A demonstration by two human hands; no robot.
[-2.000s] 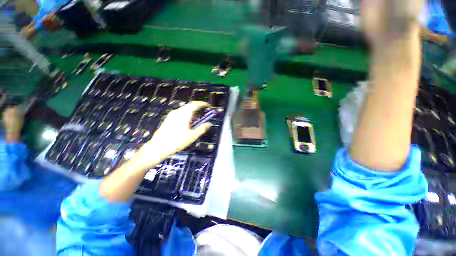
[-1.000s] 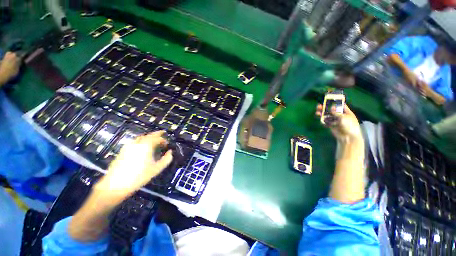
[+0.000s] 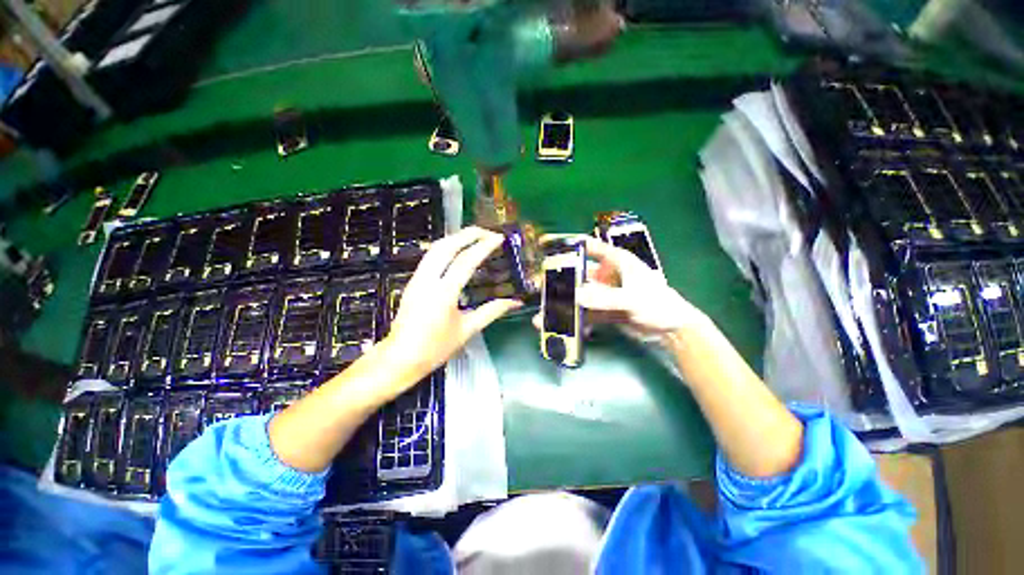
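My right hand (image 3: 634, 294) holds a phone unit (image 3: 560, 306) upright, pale rim and dark screen facing me, a round key area at its lower end. My left hand (image 3: 432, 303) holds a thin dark housing part (image 3: 502, 270) just left of the unit; the two are close together, and I cannot tell if they touch. Both hands are in front of the press fixture, which they mostly hide. The green bench press (image 3: 477, 96) stands right above. Another phone unit (image 3: 633, 245) lies behind my right hand, partly covered.
The black parts tray (image 3: 262, 207) lies left on a white liner sheet (image 3: 481, 449). A tray stack (image 3: 887, 242) with ragged white sheets (image 3: 755, 191) stands right. More units lie behind on the green surface, one near the press (image 3: 555, 136). Cardboard (image 3: 907, 494) shows lower right.
My left hand has left the tray with a dark part. My right hand has brought the phone unit inward beside it. The view has turned.
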